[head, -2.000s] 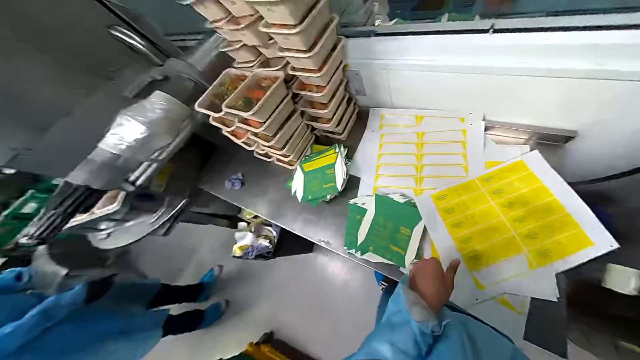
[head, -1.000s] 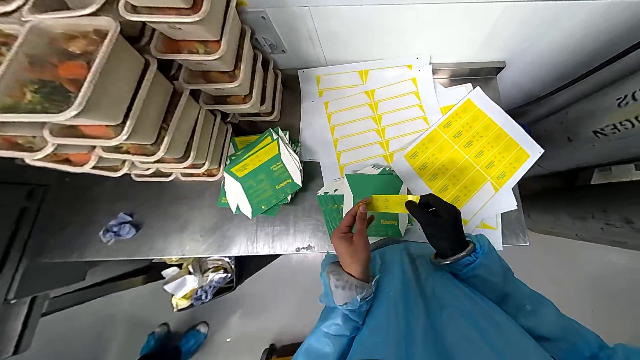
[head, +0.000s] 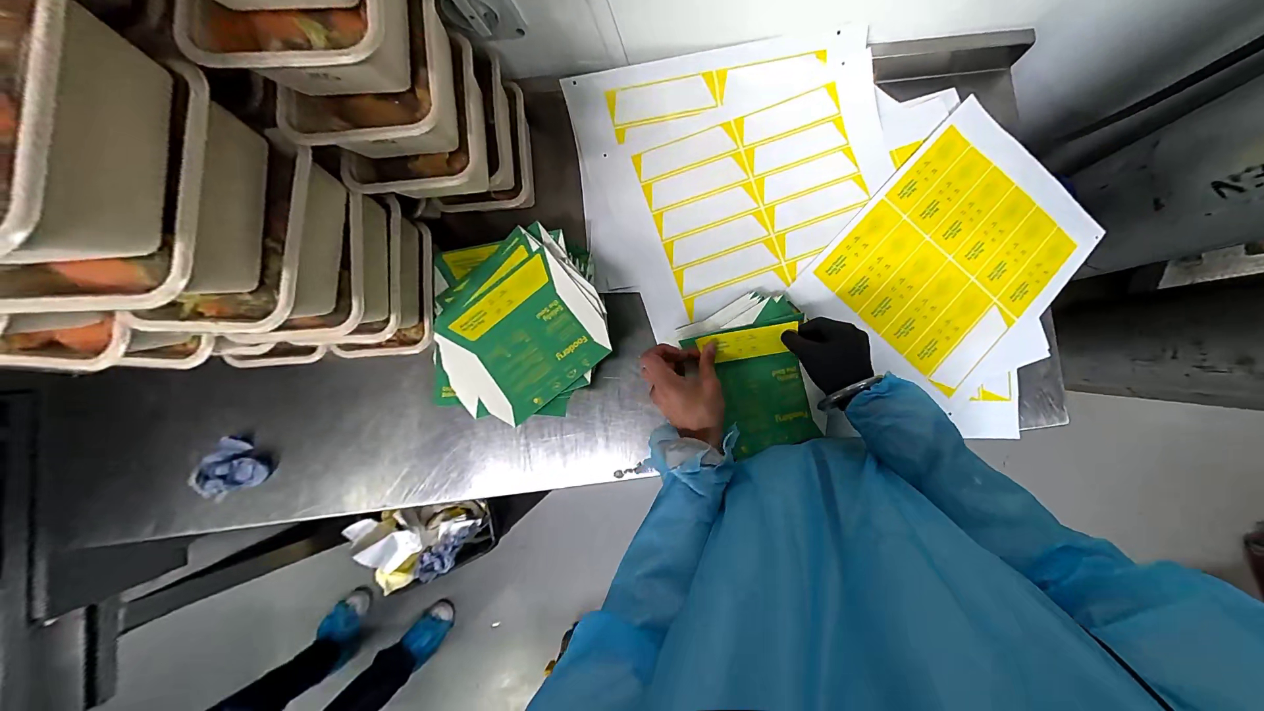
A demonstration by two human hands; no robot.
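Observation:
My left hand [head: 688,391], bare, pinches the left end of a yellow label [head: 749,342] lying across the top of a green cardboard sleeve [head: 768,400]. At the label's right end is my right hand [head: 834,354] in a black glove, its fingertips on the label. Under that sleeve lie more green and white ones, partly hidden. To the left, a pile of green sleeves [head: 523,331] bears yellow labels. A sheet of yellow labels [head: 948,247] lies at the right, one label space on it bare white. Behind it is a mostly peeled backing sheet [head: 706,178].
Tall stacks of food trays [head: 227,217] with vegetables stand at the left. A crumpled blue cloth or paper [head: 230,467] lies on the steel table [head: 395,434]. Below the table edge is a bin of crumpled waste [head: 425,541]. Another person's covered shoes [head: 385,624] show on the floor.
Two seconds ago a hand was at the label sheet; one second ago both hands held a yellow label above the sleeve. Now the label lies against the sleeve's top. The view has moved closer.

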